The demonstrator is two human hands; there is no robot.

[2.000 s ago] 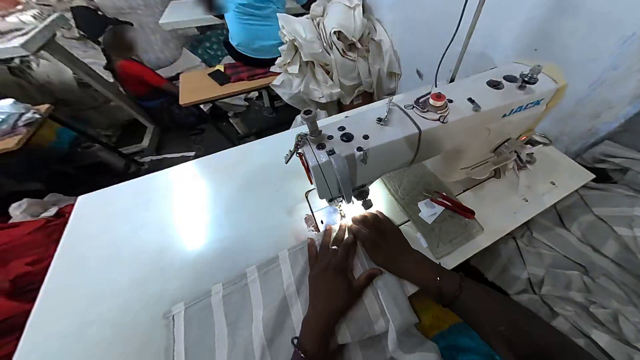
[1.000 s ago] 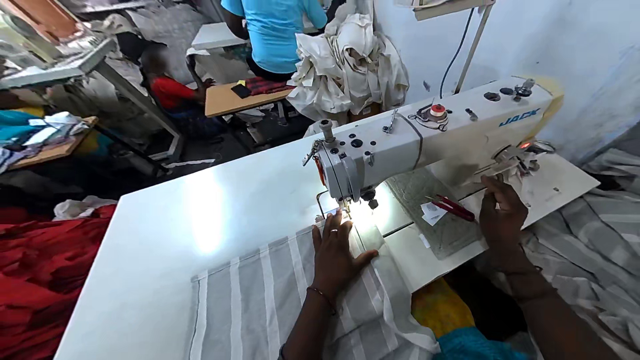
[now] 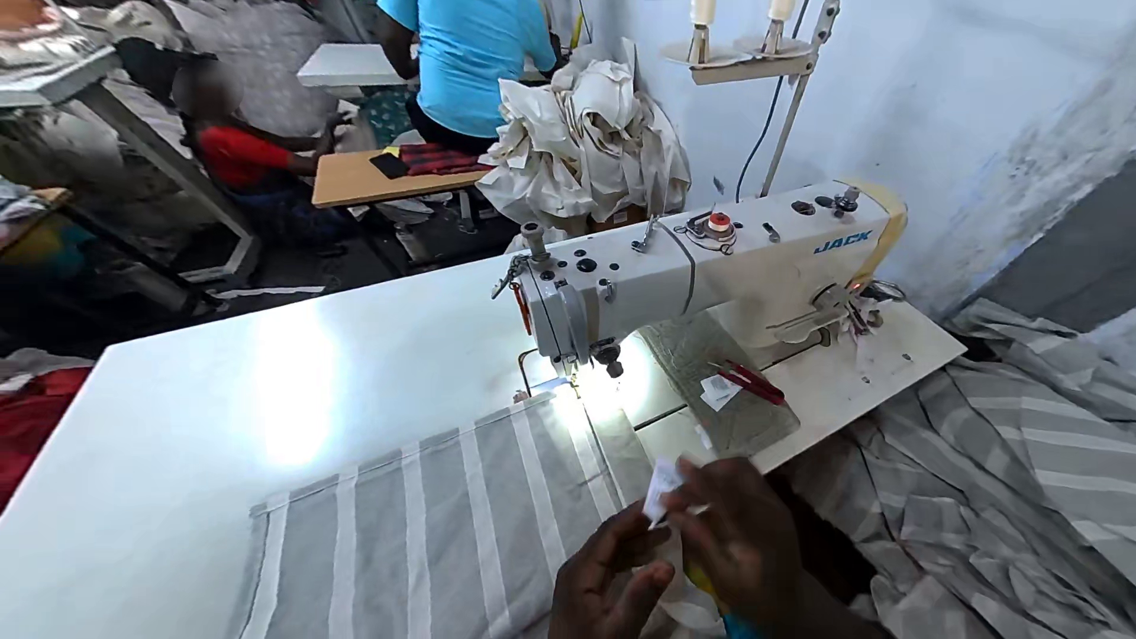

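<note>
Grey fabric with white stripes (image 3: 444, 524) lies on the white table, its upper right corner at the needle area of a Jack sewing machine (image 3: 621, 284). My left hand (image 3: 612, 577) and my right hand (image 3: 745, 541) are together over the front edge, right of the fabric. Between their fingertips is a small white label (image 3: 661, 491); both hands appear to touch it. The right hand is slightly blurred. Red-handled thread snips (image 3: 750, 382) rest beside other white labels (image 3: 719, 390) on a grey pad (image 3: 763, 429) under the machine arm.
More striped fabric (image 3: 1003, 461) is heaped at the right. Red cloth (image 3: 40, 417) lies at the left edge. Beyond the table are a person in a blue shirt (image 3: 470, 71), a person in red (image 3: 235, 155), a wooden bench (image 3: 355, 182) and a pile of cream cloth (image 3: 586, 142). A thread stand (image 3: 754, 67) rises behind.
My left hand has left the fabric near the needle and moved toward the front edge. My right hand, earlier near the snips and the machine's right end, has come back beside it, with a label now between them.
</note>
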